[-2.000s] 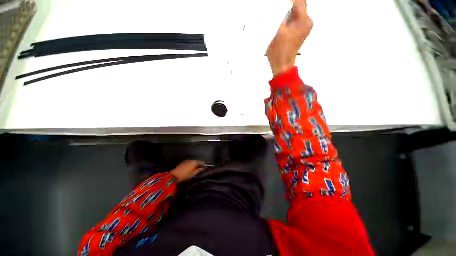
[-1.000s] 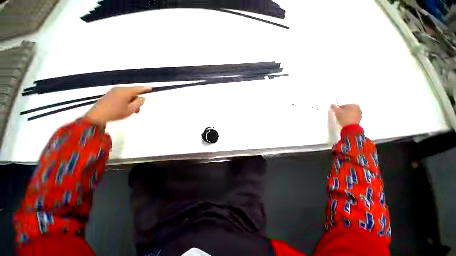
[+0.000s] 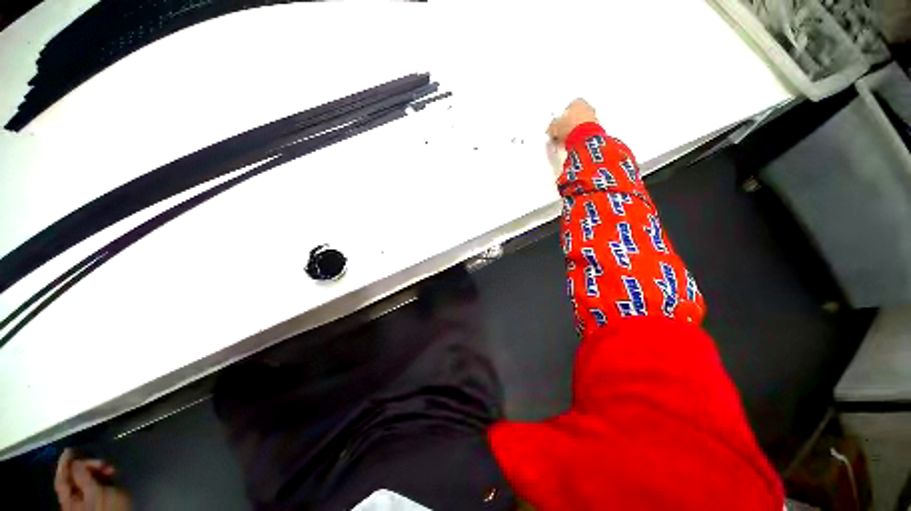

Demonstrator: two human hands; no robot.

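Note:
My right hand (image 3: 572, 119) rests on the white table top (image 3: 479, 190) at the right, fingers curled; whether it holds something is too small to tell. My left hand (image 3: 88, 483) is low at the lower left, below the table edge, partly cut off and dark; its grip cannot be made out. Long black strips (image 3: 210, 163) lie side by side on the table, with a few loose strips (image 3: 165, 217) along their near side. A small round paint pot (image 3: 326, 262) with black contents stands near the table's front edge.
A wide dark stack of strips (image 3: 110, 40) lies at the back left. A pale bin of small parts (image 3: 799, 45) is at the right table end. Grey boxes (image 3: 849, 190) stand beyond the right edge. Small dark specks mark the table near my right hand.
The view has turned. My left hand has left the loose strips and dropped below the table edge. My right hand remains on the table at the right.

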